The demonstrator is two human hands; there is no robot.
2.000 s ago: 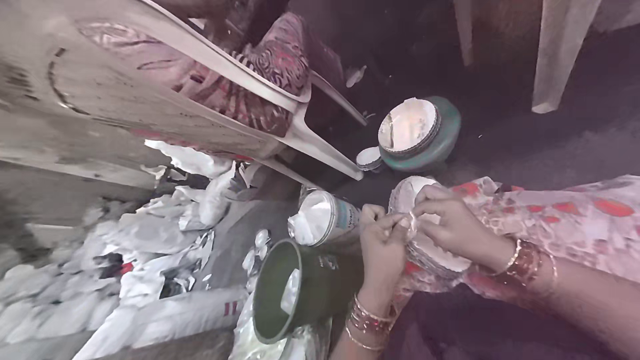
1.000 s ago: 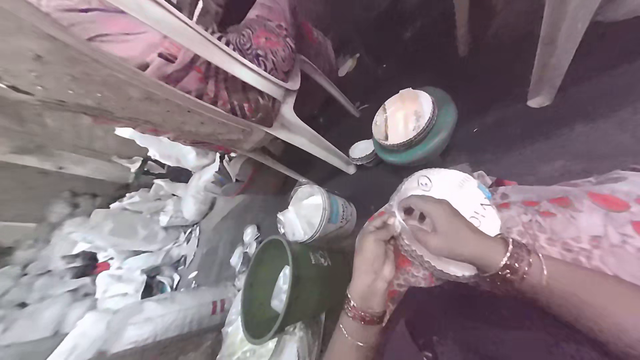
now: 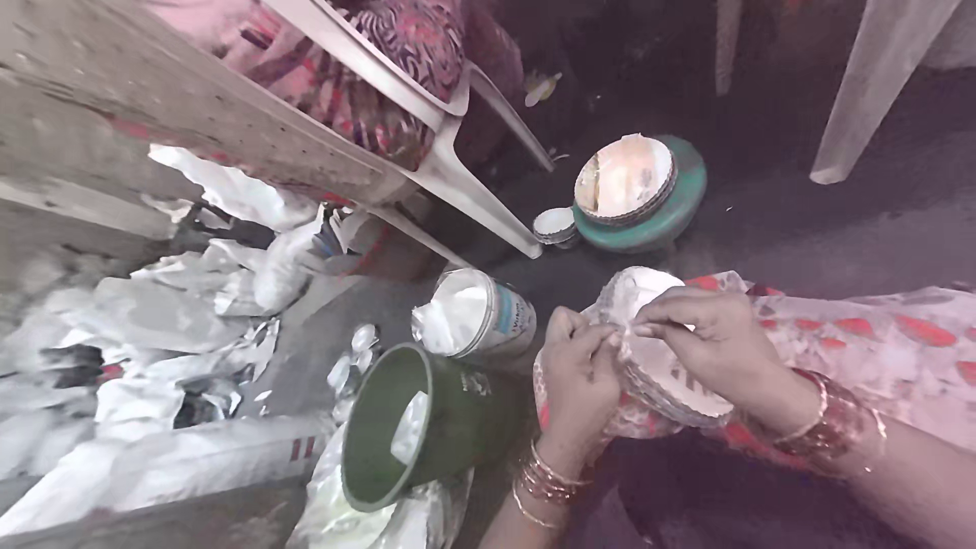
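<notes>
A stack of round, pale plates with ruffled edges (image 3: 671,381) rests on my lap, over a pink cloth with red shapes (image 3: 862,335). My left hand (image 3: 583,377) is at the stack's left rim, its thumb and fingertips pinched on the edge. My right hand (image 3: 705,335) reaches over the stack from the right, thumb and index finger pinched at the same rim, close to the left fingertips. What lies between the fingertips is too small to tell. Both wrists wear bangles.
Left of my hands are a green bucket (image 3: 427,427) and a white tub with a printed band (image 3: 511,316). Beyond stand round plates (image 3: 625,179) on a teal rounded base (image 3: 690,191), small pale bowls (image 3: 555,223), and a plastic chair (image 3: 457,175) with a seated person. White scraps (image 3: 175,305) lie left.
My right hand has moved from lying over the plates to the rim beside my left fingertips. The top of the stack showed a white face with writing one second ago; now it looks different.
</notes>
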